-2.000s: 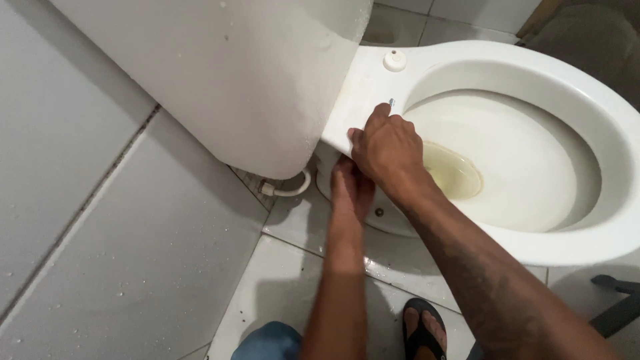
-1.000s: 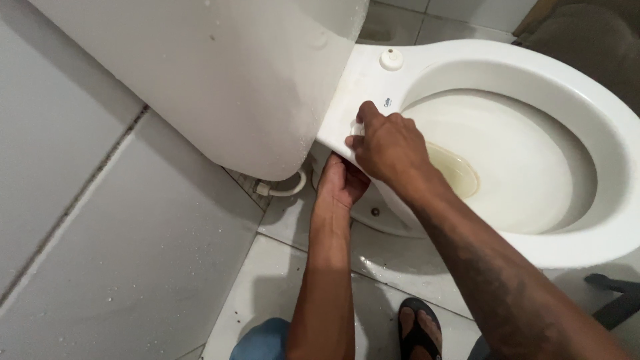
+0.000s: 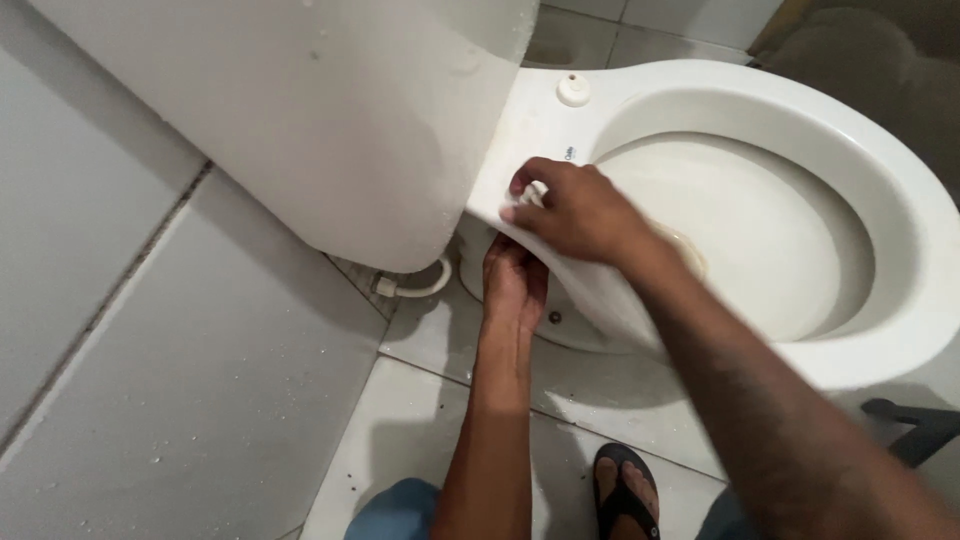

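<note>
A white ceramic toilet bowl (image 3: 795, 105) without a seat fills the right side. My right hand (image 3: 577, 210) has its thumb and fingers around a small white plastic fitting (image 3: 534, 193) on the near rear corner of the rim. Directly below that corner, my left hand (image 3: 515, 277) reaches up under the ledge; its fingertips are hidden, and what they touch cannot be seen. A second round white plastic piece (image 3: 574, 90) sits on the far rear corner of the rim. The white toilet tank (image 3: 360, 135) stands just left of both hands.
A white flexible hose (image 3: 424, 289) curves out under the tank. Wet grey wall tiles (image 3: 225, 375) run along the left. A bolt head (image 3: 555, 317) shows low on the bowl's base. My foot in a black flip-flop (image 3: 626, 495) rests on the tiled floor; a dark metal-like leg (image 3: 915, 427) is at right.
The fingers of my right hand have opened somewhat around the white fitting, which shows more than before. My left hand stays under the ledge, turned more palm-up than at first.
</note>
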